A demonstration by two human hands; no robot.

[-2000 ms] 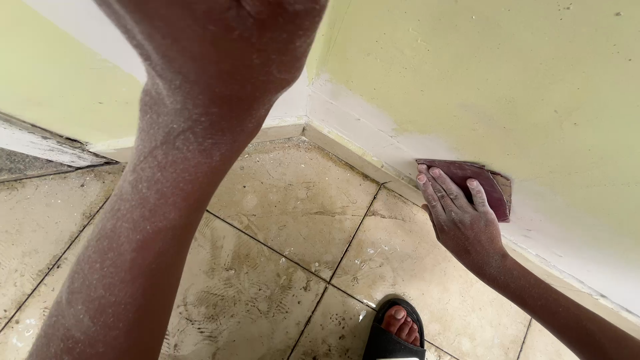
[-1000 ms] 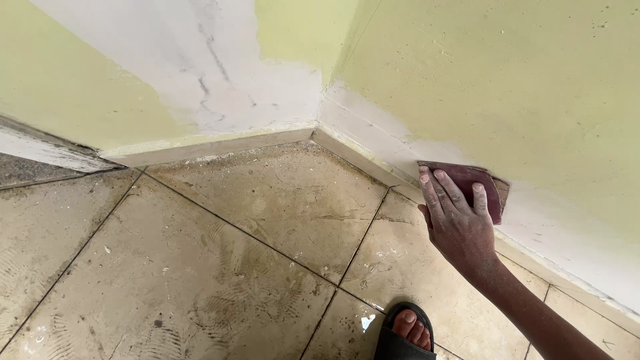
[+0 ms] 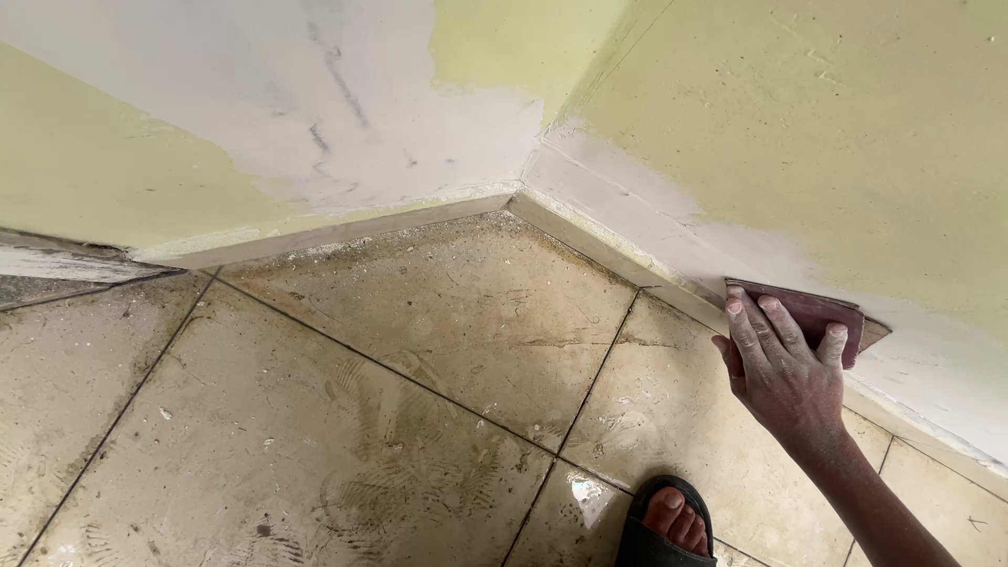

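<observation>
My right hand (image 3: 787,370), dusted with white powder, presses a folded sheet of dark red sandpaper (image 3: 823,319) flat against the lower part of the right wall. A tan corner of the sheet or its backing sticks out on the right. Beneath the hand, a white filler patch (image 3: 756,248) runs along the wall just above the tile skirting (image 3: 583,240). Yellow-green paint (image 3: 827,142) covers the wall higher up. My left hand is out of view.
The two walls meet in a corner, with a wide white patch (image 3: 354,102) on the left one. Dusty beige floor tiles (image 3: 394,331) lie below. A foot in a black slide sandal (image 3: 669,528) stands at the bottom. A white-smeared edge (image 3: 55,264) is at far left.
The left arm, raised across the view two seconds ago, has gone out of sight. The right hand stays on the sandpaper at nearly the same part of the wall.
</observation>
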